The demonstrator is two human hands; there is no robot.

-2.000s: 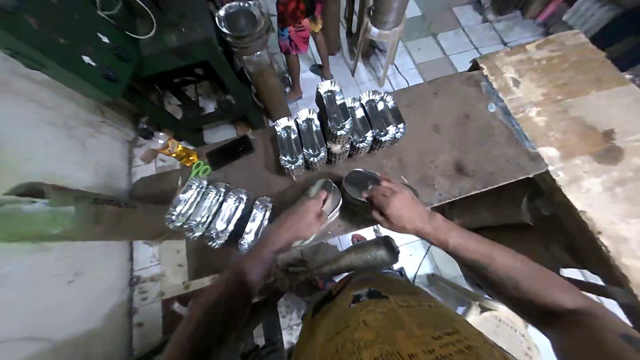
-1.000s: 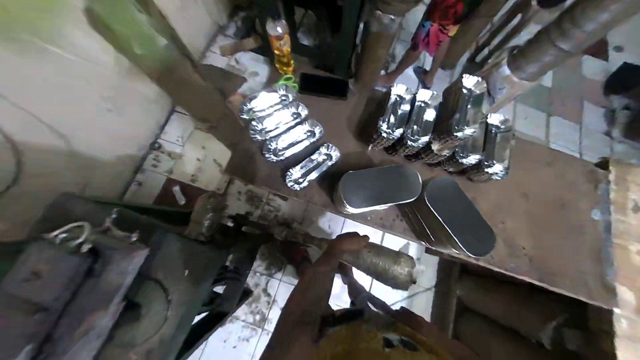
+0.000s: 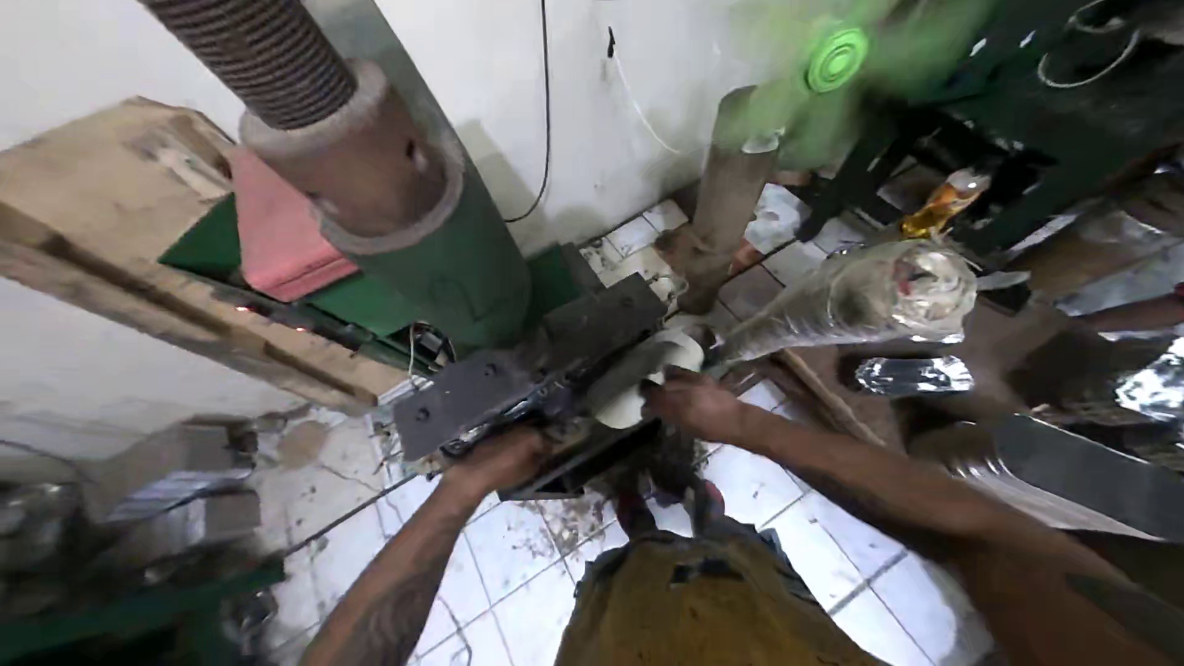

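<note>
A green press with a thick threaded screw (image 3: 264, 65) stands at the upper left, its dark metal die block (image 3: 527, 356) low in the middle. My left hand (image 3: 507, 455) is at the front edge of this block; whether it grips anything is hidden. My right hand (image 3: 689, 404) holds the edge of a pale, flat, oval piece (image 3: 622, 407) at the block's right end. Right of it rises a plastic-wrapped roll (image 3: 860, 301). Shiny foil trays (image 3: 914, 375) and a stack of flat oval plates (image 3: 1064, 462) rest on the bench at the right.
A blurred green fan (image 3: 837, 60) spins at the upper right. Beyond the roll is a bottle of amber liquid (image 3: 939, 205). A wooden board (image 3: 111, 287) leans along the left wall. Another person's arm (image 3: 1133, 313) shows at the right edge. White tiles (image 3: 546, 573) cover the floor.
The view has swung left from the bench to the press. Both hands, earlier at the oval plates on the bench, are now at the die block, the right one with a pale oval piece.
</note>
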